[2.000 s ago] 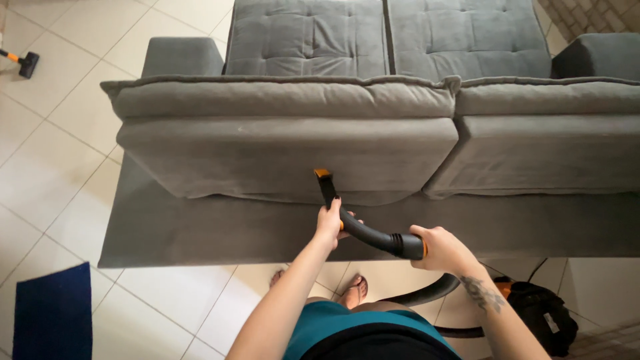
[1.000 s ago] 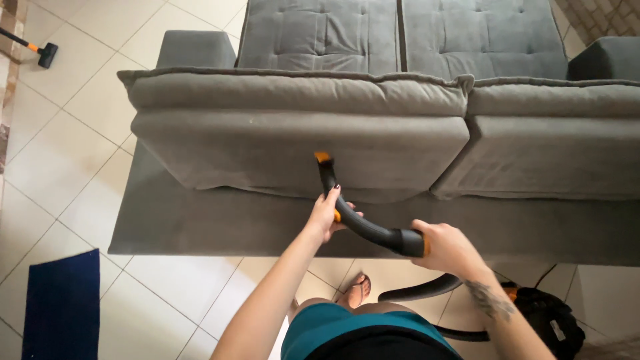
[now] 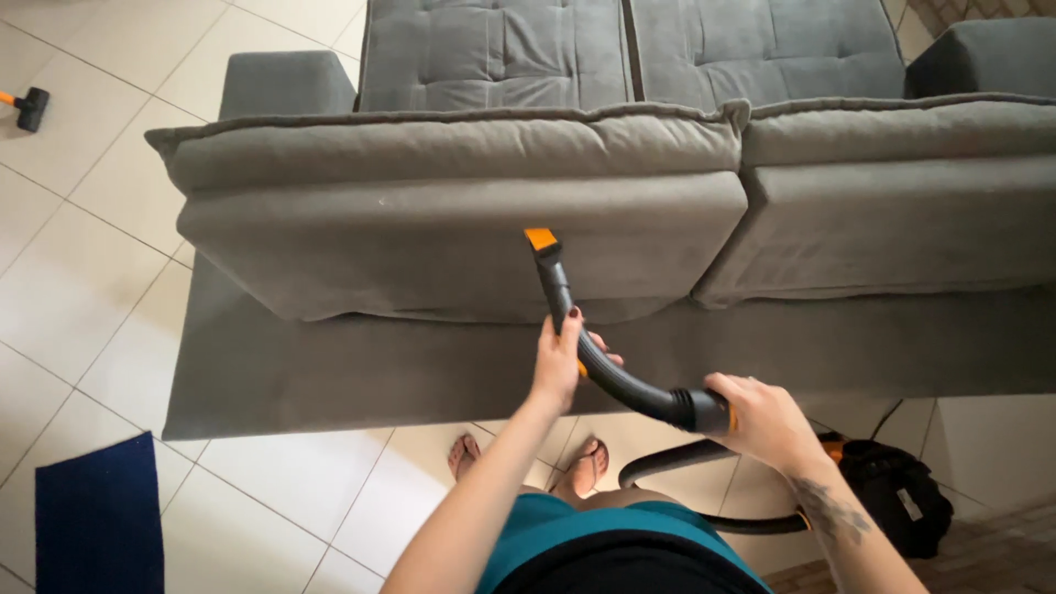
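My left hand grips the black curved wand of a vacuum cleaner hose, with the thumb on top and fingertips showing past its far side. Farther down, my right hand is closed around the cuff where the wand meets the hose. The wand ends in a small nozzle with an orange tip, which lies at the back of a grey upholstered sofa cushion. Whether the tip presses on the fabric I cannot tell. Behind my right forearm, the black vacuum cleaner body rests on the floor.
The sofa's flat rear panel runs between me and the cushions. A second back cushion adjoins on the right. On the tiled floor lie a dark blue mat and, at far left, a black floor head. The hose loops near my feet.
Both hands have kept their grip on the wand and hose cuff. The nozzle has moved over the cushion's back, and its orange tip shows more broadly than before.
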